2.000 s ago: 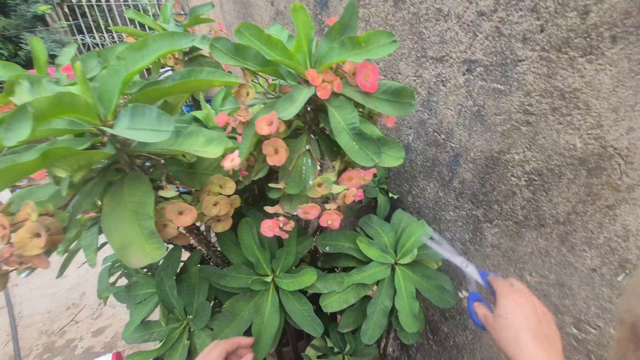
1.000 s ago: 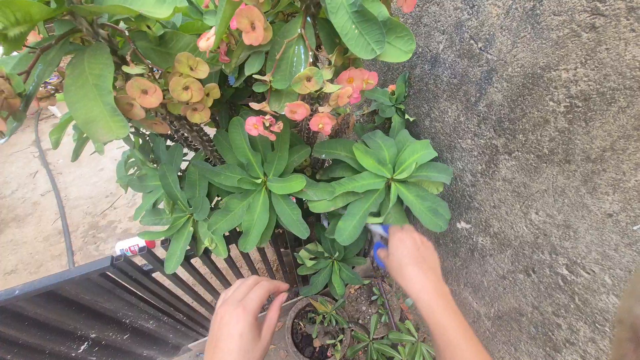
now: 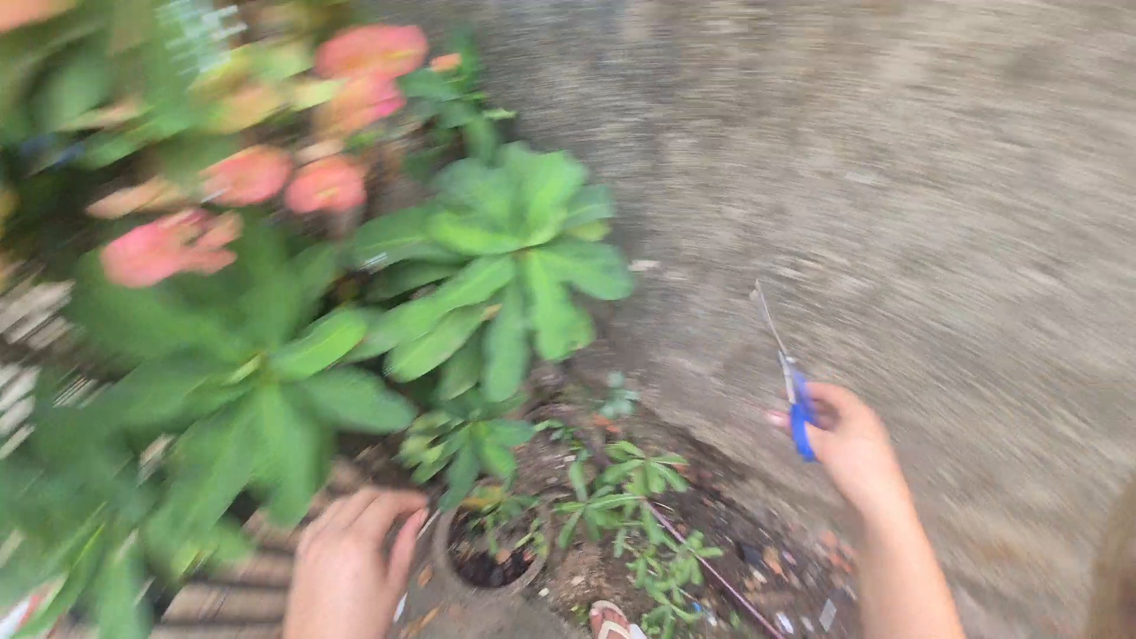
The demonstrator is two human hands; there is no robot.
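Note:
My right hand (image 3: 848, 444) grips a pair of scissors (image 3: 801, 413) by the blue handles, and the metal blades point up in front of the wall. To its left is a leafy green rosette (image 3: 524, 253) of a crown-of-thorns plant, apart from the blades. My left hand (image 3: 355, 550) is at the lower left, its fingers bent and the thumb apart, with nothing visible in it. Beside it stands a round pot (image 3: 444, 555) of dark soil. Another rosette (image 3: 262, 364) and pink flowers (image 3: 327, 185) are blurred above the left hand.
A rough concrete wall (image 3: 887, 222) runs along the right. Small green plants (image 3: 643, 484) grow from littered soil by its foot, with a thin stem or cord (image 3: 710, 568) across. Dark metal bars (image 3: 231, 603) lie at the lower left. A sandalled foot (image 3: 611, 621) shows at the bottom.
My right hand with the scissors has moved away from the rosette, to the right in front of the wall. The view has shifted down, and more of the ground shows.

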